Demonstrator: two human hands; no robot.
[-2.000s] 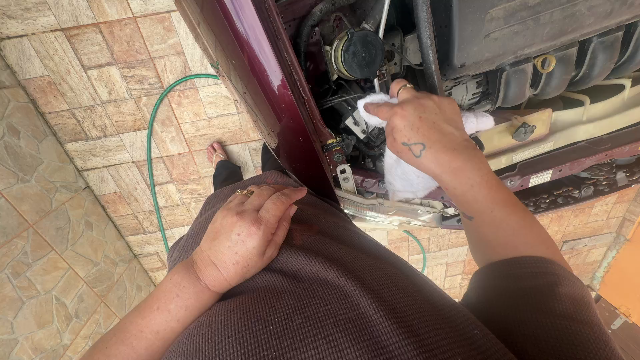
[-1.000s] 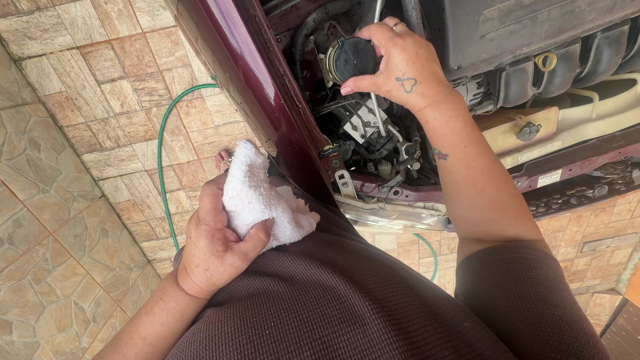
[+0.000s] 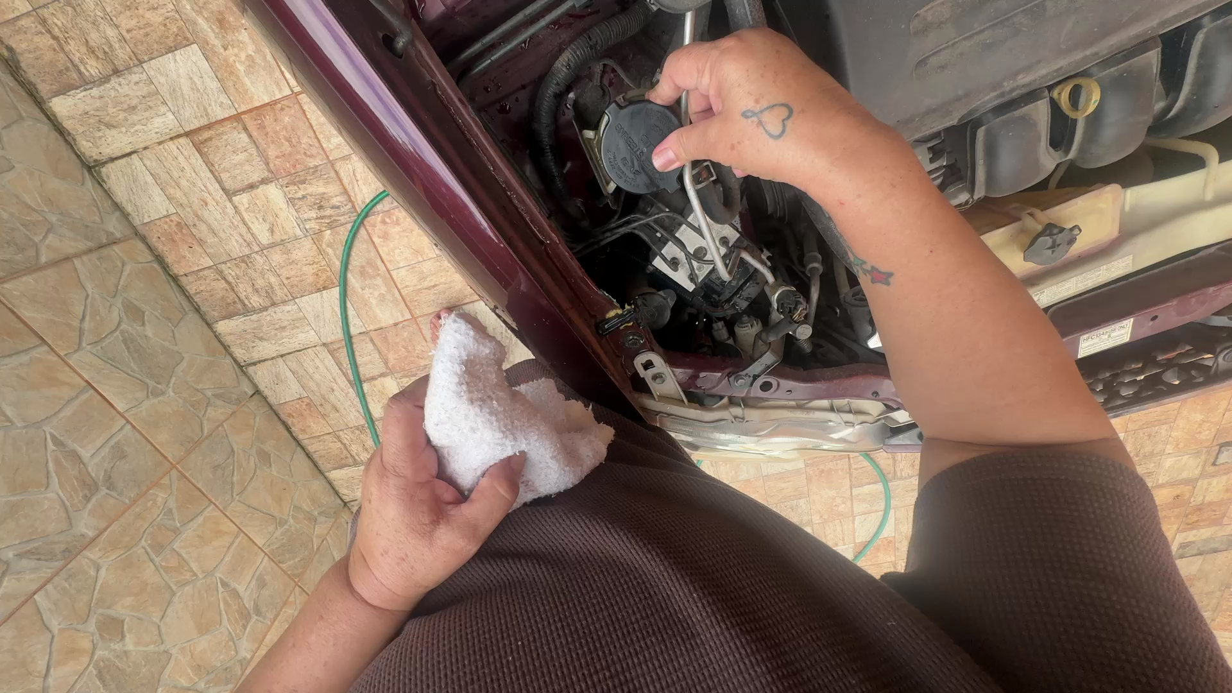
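Over the car's engine bay, my right hand (image 3: 760,106) has its thumb and fingers on the edge of a round black cap (image 3: 637,146), which bears raised writing. A thin metal pipe (image 3: 695,207) runs down past my fingertips. My left hand (image 3: 423,500) holds a bunched white terry cloth (image 3: 500,423) in front of my body, left of the bay. Below the cap sits a metal block with pipes (image 3: 685,252). Whether the cap is seated or loose cannot be told.
The maroon fender (image 3: 481,231) edges the bay on the left. A black engine cover (image 3: 924,58) and a pale reservoir with a dark cap (image 3: 1051,243) are at the right. The front crossmember (image 3: 808,380) runs near my body. A green hose (image 3: 345,308) lies on the tiled floor.
The white cloth was in my right hand in the bay and is now in my left. My right hand has moved to the black cap. My left hand has left my shirt.
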